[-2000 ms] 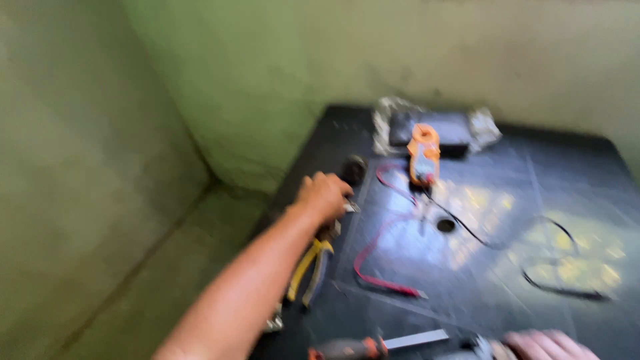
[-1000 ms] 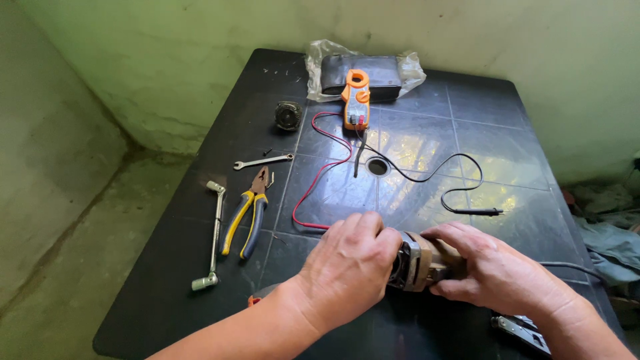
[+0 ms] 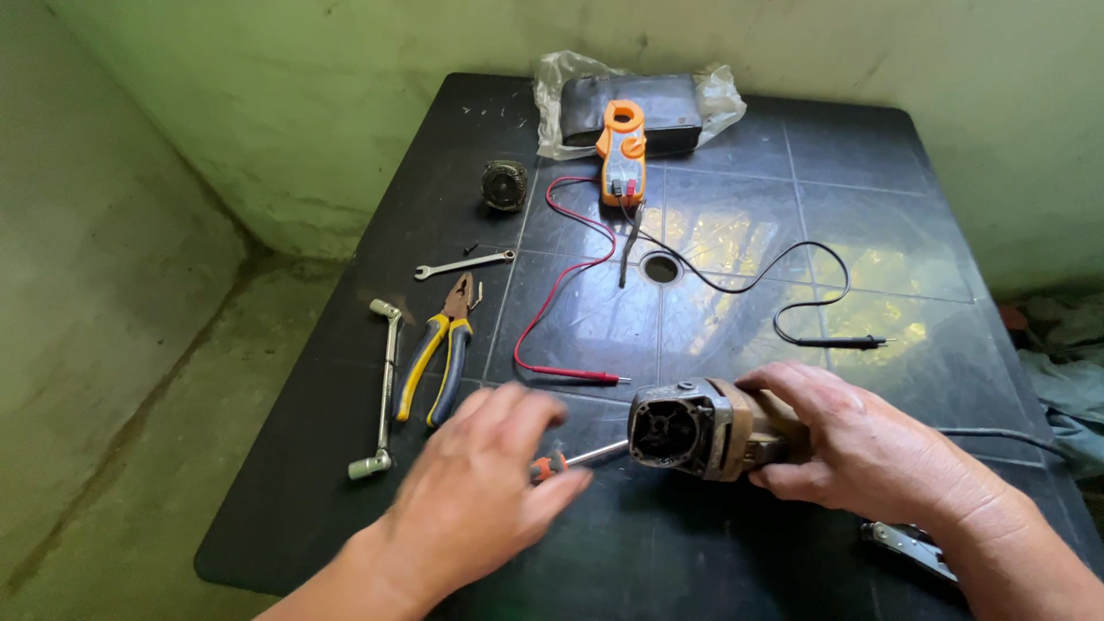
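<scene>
My right hand (image 3: 849, 440) grips the body of an angle grinder (image 3: 720, 427), whose gear housing faces left with its round opening exposed. My left hand (image 3: 492, 479), slightly blurred, is apart from the grinder with fingers spread, and nothing shows in it. Just past its fingertips lies a screwdriver (image 3: 595, 452) with an orange and grey handle, partly hidden by that hand. Combination pliers (image 3: 438, 362) with yellow and grey handles, a double-ended socket wrench (image 3: 388, 388) and a small combination wrench (image 3: 466, 265) rest left of centre. A dark grinder part (image 3: 504, 185) sits behind them.
On the black plastic table (image 3: 285, 517), an orange clamp meter (image 3: 623, 155) leans on a black case (image 3: 673, 108) in clear plastic. Its red probe (image 3: 573, 375) and black probe (image 3: 841, 342) lie in front. A folding multi-tool (image 3: 910, 548) is near my right wrist. Cloth (image 3: 1069, 388) lies beyond the right edge.
One second ago both hands were at the grinder. My left hand has moved left off it, uncovering the housing's opening, while my right hand still holds the body.
</scene>
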